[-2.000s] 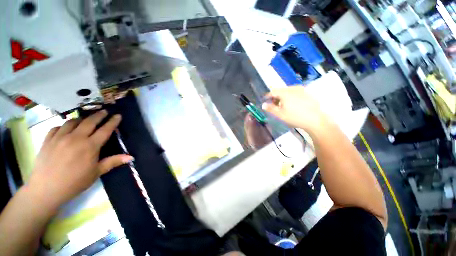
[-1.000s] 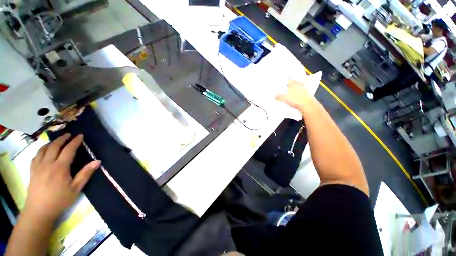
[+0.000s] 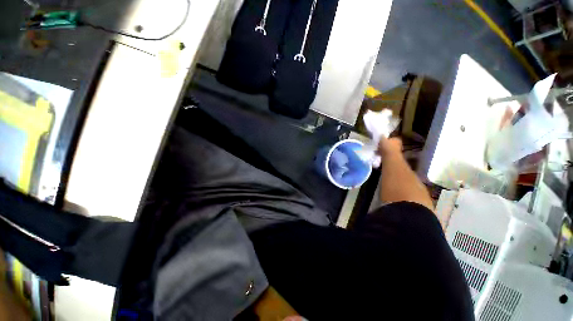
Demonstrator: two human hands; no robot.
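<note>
My right hand [image 3: 391, 147] holds a crumpled white piece [image 3: 379, 125], paper or thin plastic, at the right rim of a small blue bin with a white rim [image 3: 329, 164]. Pale crumpled pieces lie inside the bin. The black zippered strip [image 3: 94, 247] lies across the table edge at lower left, its silvery zip towards the left. My left hand or forearm [image 3: 9, 298] shows only as a blurred bit of skin at the lower left edge; its fingers cannot be made out.
Two black zippered pieces [image 3: 295, 81] hang beside a white panel [image 3: 345, 56]. The white table edge [image 3: 113, 138], yellow-taped plate [image 3: 31, 147] and green-handled tool [image 3: 56, 20] are at left. White machine housings [image 3: 496, 244] stand at right, near a brown container [image 3: 422, 106].
The view has swung down and right. My right hand has moved from the table to the bin, with the white piece now visible in it. My left hand has nearly left the picture.
</note>
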